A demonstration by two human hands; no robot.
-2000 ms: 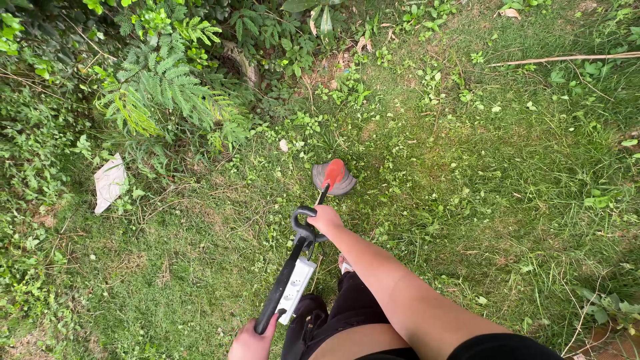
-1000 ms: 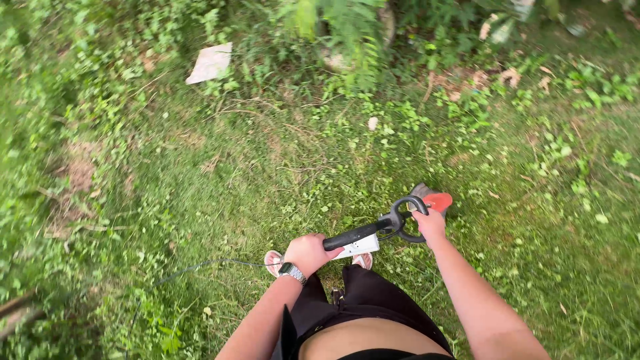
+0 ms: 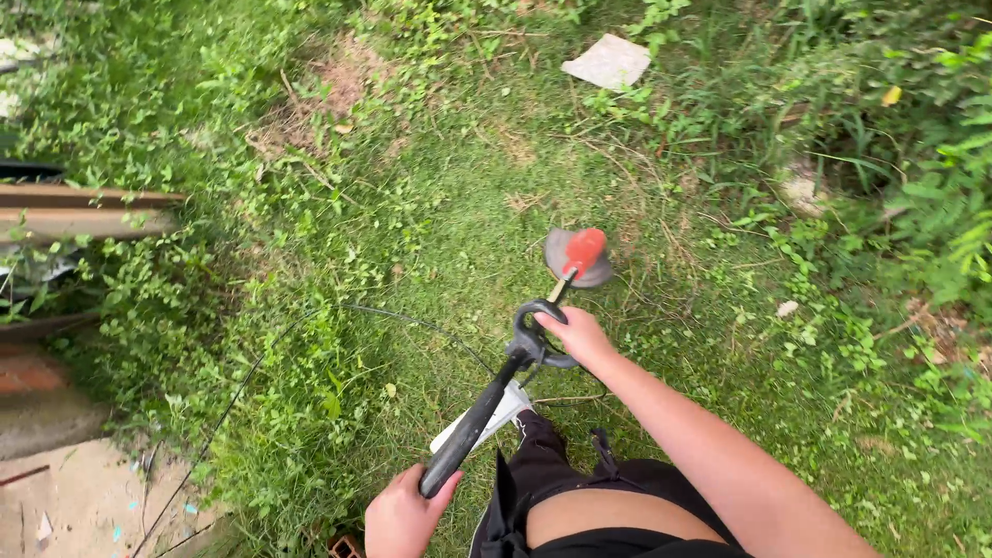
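Note:
A string trimmer with a black shaft (image 3: 474,422) slants up and right across my front, its red head and grey guard (image 3: 559,252) over the short grass. My left hand (image 3: 407,508) is closed around the rear end of the shaft. With my right hand (image 3: 581,333) I grip the black loop handle (image 3: 527,314) further forward. A white power strip (image 3: 504,415) hangs beside the shaft, partly hidden behind it. From there a thin black cable (image 3: 256,364) curves left over the weeds.
Brown beams (image 3: 85,213) and a concrete slab (image 3: 85,496) with debris lie at the left. A pale flat scrap (image 3: 610,62) rests on the grass ahead. Dense shrubs stand at the right, and a hollow brick (image 3: 345,546) sits low near my left hand.
The view has swung left, bringing the beams and concrete slab into sight. The trimmer points up and right now, where one second ago it lay flatter across. Both hands have kept hold of it.

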